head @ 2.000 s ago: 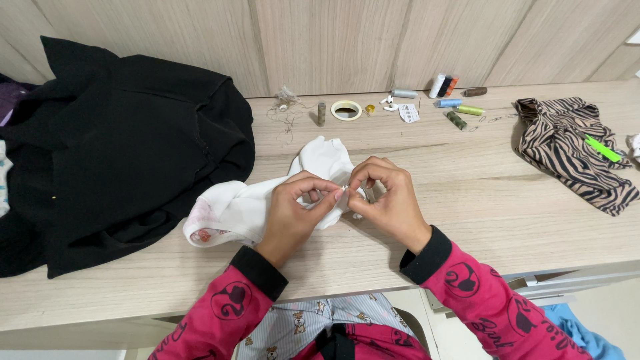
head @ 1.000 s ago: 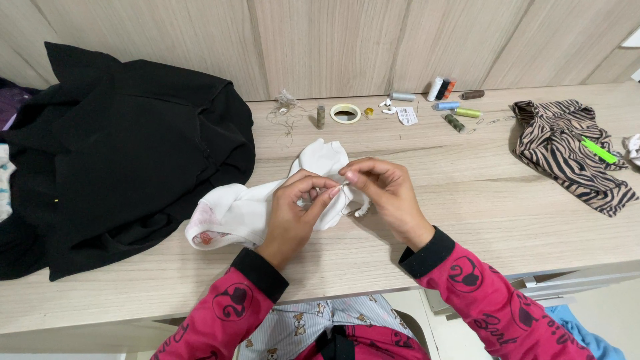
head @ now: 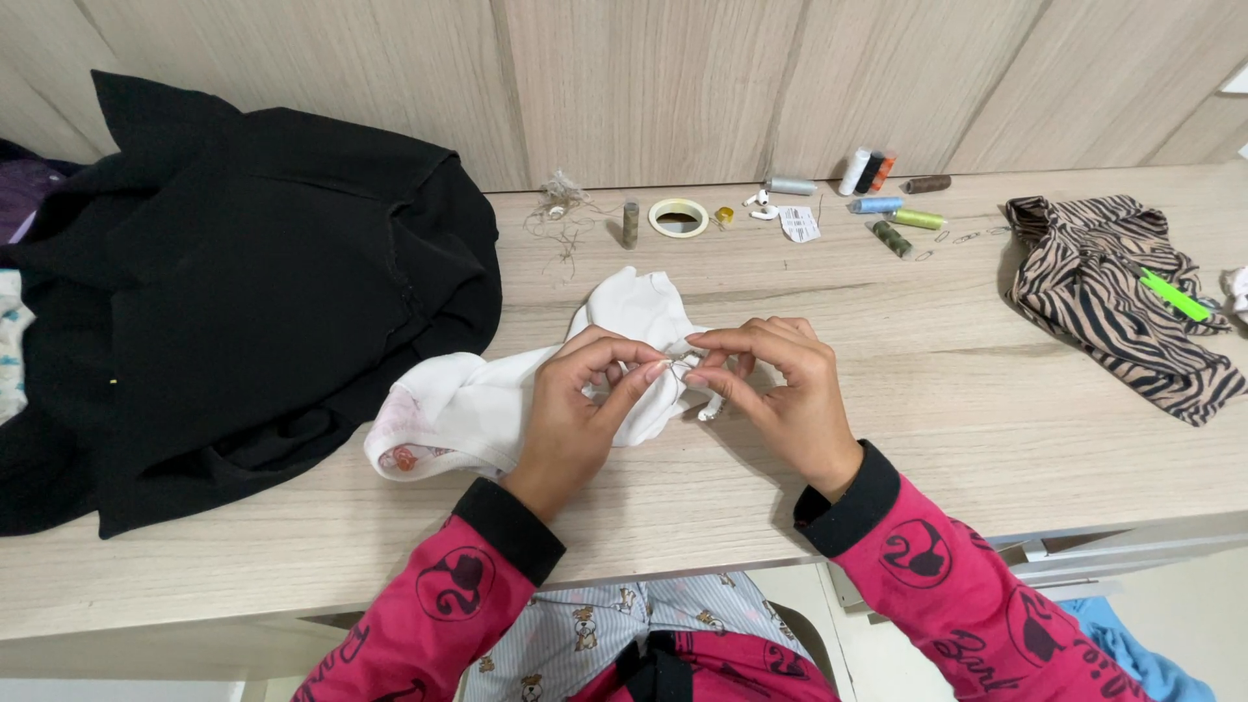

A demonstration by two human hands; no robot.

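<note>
A white cloth garment lies bunched on the wooden table, its pink-marked end out to the left. My left hand pinches a bit of the white fabric between thumb and index finger. Close to its fingertips, at the right, my right hand has thumb and index finger bent around the same spot, with a thin dark thread or needle between the hands. Whether the right fingertips close on thread, needle or cloth cannot be told. A small beaded-looking edge of the garment shows below the right fingers.
Black cloth covers the left side. Along the back lie tangled thread, a roll of tape, white earbuds, a paper tag and several thread spools. At right, a zebra-print cloth bears a green-handled tool.
The fingers of my right hand have shifted slightly around the pinched spot, and a loop of dark thread now shows there. The garment has stayed in place.
</note>
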